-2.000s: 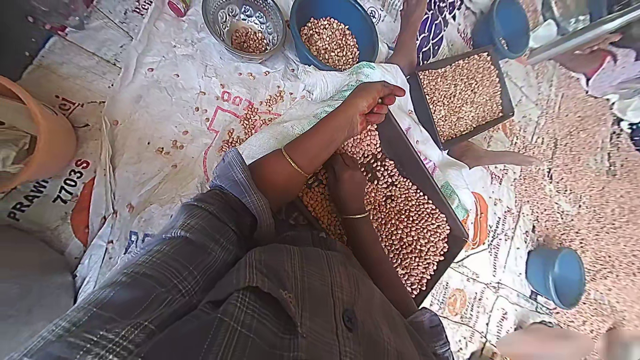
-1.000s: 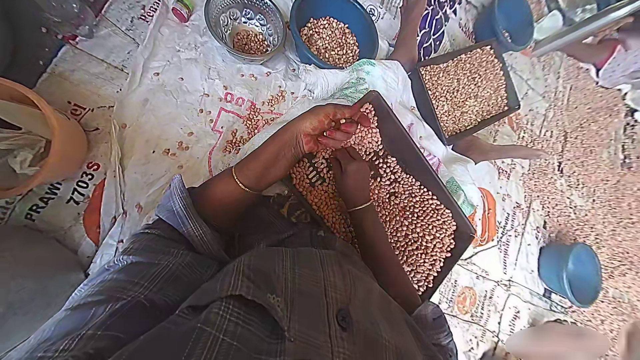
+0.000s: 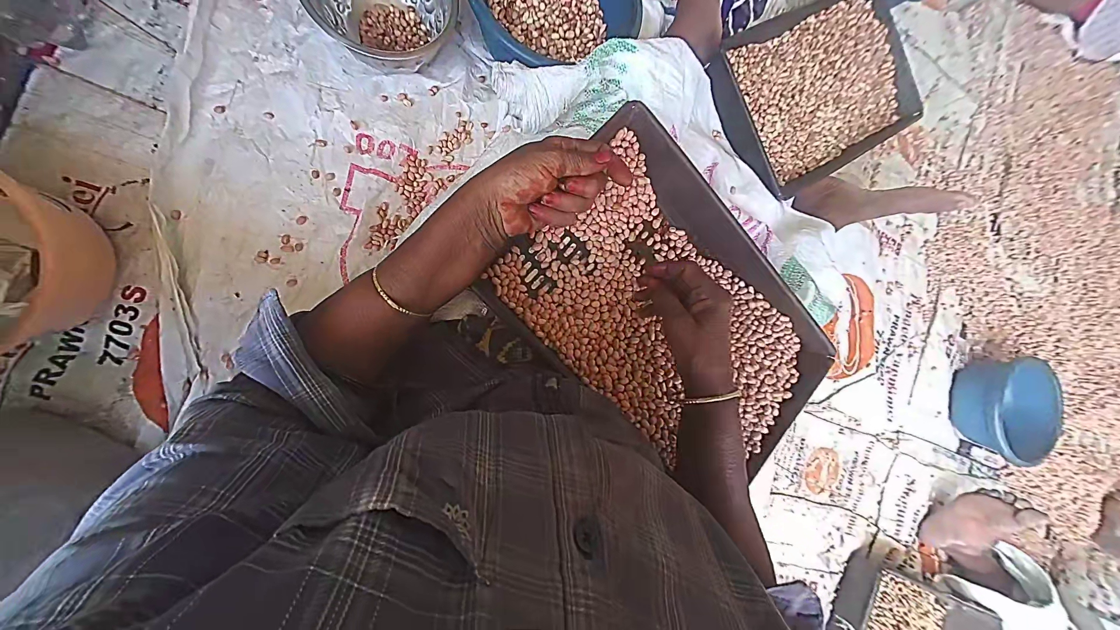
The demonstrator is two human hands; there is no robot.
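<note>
Before me lies a dark tray (image 3: 731, 210) with a slotted bottom, spread with pinkish peanut kernels (image 3: 604, 341). Over its upper left part is my left hand (image 3: 556, 185), its fingers curled in; whether kernels are inside it cannot be seen. My right hand (image 3: 687, 306) is low over the middle of the tray, thumb and fingertips bent close to the kernels; a small kernel between them cannot be made out. Dark slots of the tray's bottom show between the two hands.
A steel bowl (image 3: 442, 44) and a blue basin (image 3: 490, 39) hold kernels at the top. Another filled tray (image 3: 910, 109) is beside a person's foot (image 3: 849, 201). An orange tub (image 3: 79, 254) stands left, a blue bucket (image 3: 1006, 411) right. Loose kernels lie on the printed sacks (image 3: 254, 184).
My right hand has moved away from my left hand, toward the middle of the tray. More of the slotted bottom shows between them. The view has shifted somewhat.
</note>
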